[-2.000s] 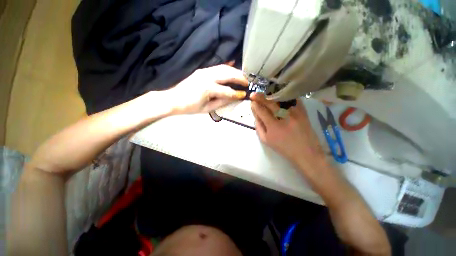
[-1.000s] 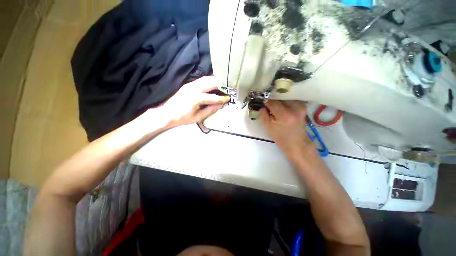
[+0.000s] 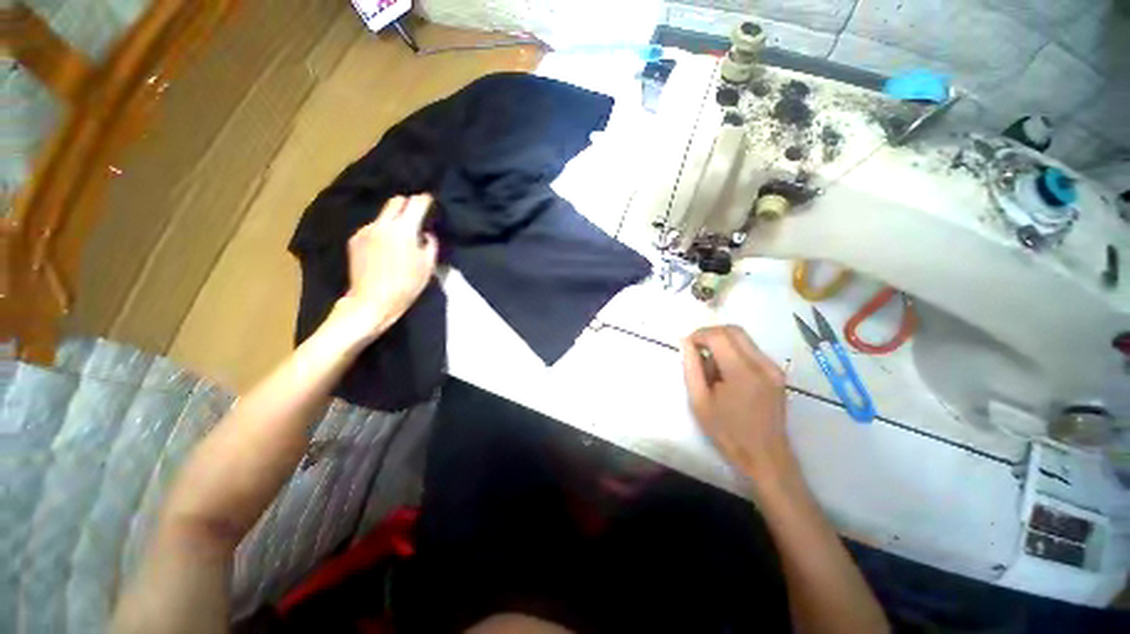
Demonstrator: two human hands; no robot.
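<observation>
A dark cloth piece [image 3: 533,248] lies in folds on the white table and the brown cardboard, left of the needle. One corner of it reaches close to the presser foot [image 3: 670,258]. My left hand [image 3: 394,256] grips the cloth at its left part, fingers curled into a fold. My right hand [image 3: 734,390] is on the white table in front of the machine head, its fingers curled; a small dark and metal thing shows at its thumb and fingers, too small to name. The machine head [image 3: 719,173] stands behind, with black smudges.
Blue thread snips [image 3: 843,372] lie right of my right hand, with red [image 3: 882,325] and yellow [image 3: 818,282] scissor handles behind them. Brown cardboard [image 3: 267,198] extends left. A recessed tray [image 3: 1061,533] is at the right table end. Pale brick-patterned wall stands behind.
The cloth has moved left away from the needle with my left hand and lies more spread out. My right hand has moved back from the needle area towards the table's front edge.
</observation>
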